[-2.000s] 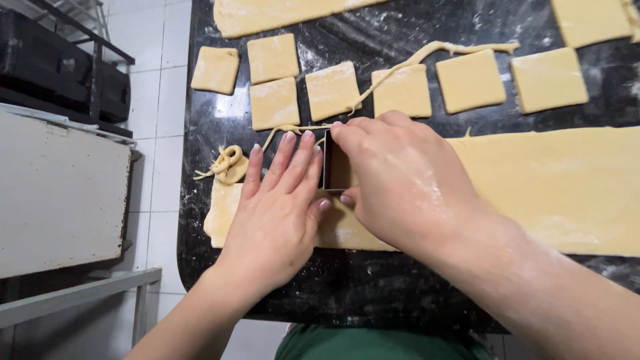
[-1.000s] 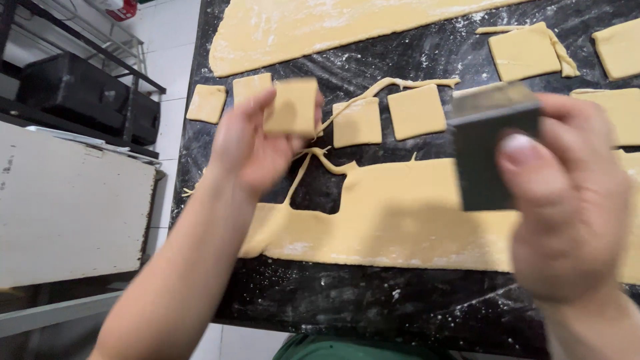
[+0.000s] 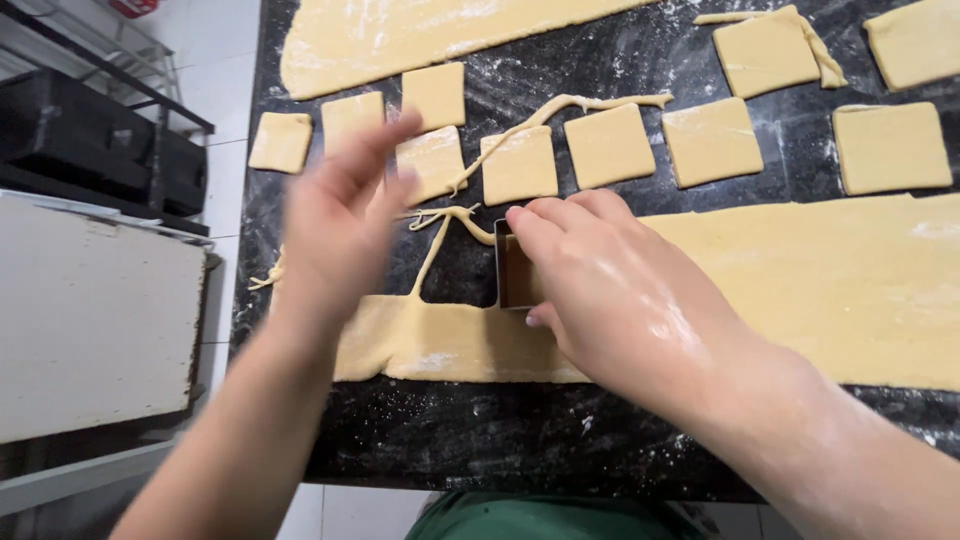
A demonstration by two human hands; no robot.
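My right hand grips a square metal cutter, which stands on the long sheet of dough beside a cut-out gap. Blurred by motion, my left hand is raised over the left part of the table, its fingers apart and nothing seen in it. Behind the hands lie several dough squares, among them one above another and a partly hidden one. A thin dough strip crosses a further square. Thin dough scraps border the gap.
The black, floured tabletop carries another large dough sheet at the back and more squares at the right. Left of the table are a white panel, black containers on a rack and a tiled floor.
The cutter, lifted in my right hand a second ago, is down on the dough sheet. The dough square that my left hand held is out of it, and a square lies at the back of the row.
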